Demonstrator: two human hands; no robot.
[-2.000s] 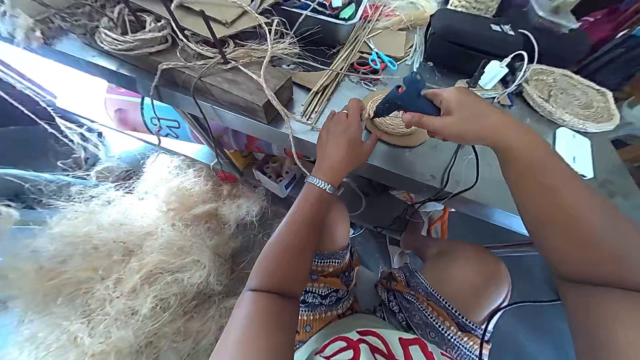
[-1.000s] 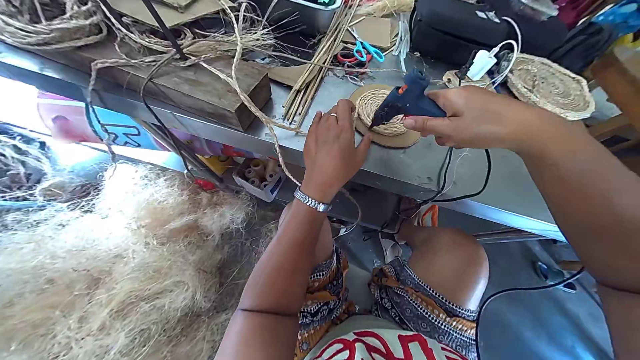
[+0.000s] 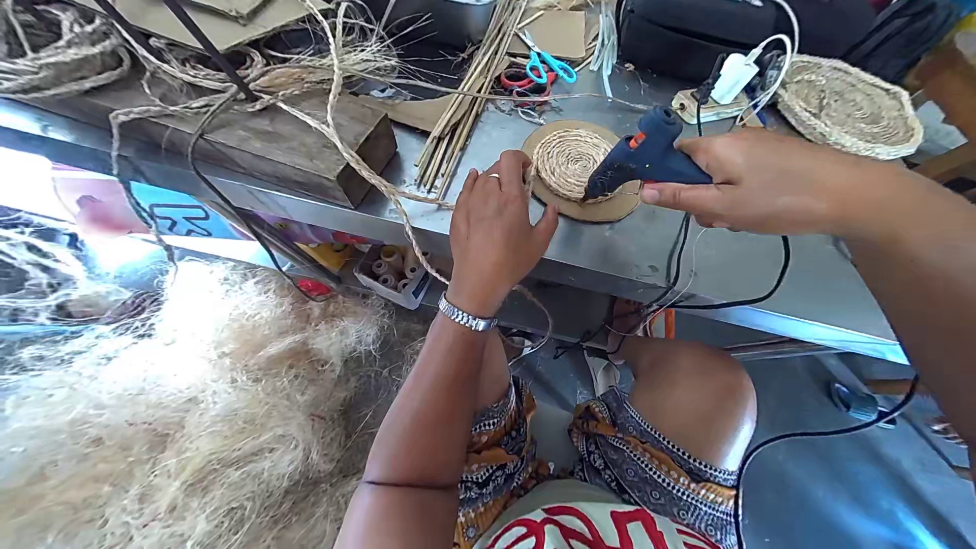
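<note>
A flat spiral of braided natural-fibre cord [image 3: 570, 162] lies on a round cardboard disc [image 3: 602, 212] near the metal table's front edge. My right hand [image 3: 751, 181] grips a dark blue hot glue gun [image 3: 648, 156], its nozzle at the spiral's lower edge. At the disc's left side is my left hand [image 3: 499, 217], fingertips at the spiral's left edge where the cord passes. Whether those fingers pinch the cord is hidden. A long braided cord [image 3: 358, 160] runs from the upper left towards this hand.
Behind the disc lie blue-handled scissors [image 3: 550, 67], red-handled scissors [image 3: 526, 84] and thin sticks [image 3: 465, 107]. A wooden block [image 3: 305, 145] sits left, a woven fibre tray [image 3: 850, 107] right. The gun's black cable [image 3: 778, 274] hangs over the edge. Loose fibre [image 3: 175, 412] fills the lower left.
The glue gun's nozzle has moved to the lower edge of the spiral, which shows more fully now. My left hand stays at the disc's left side. The view has shifted somewhat.
</note>
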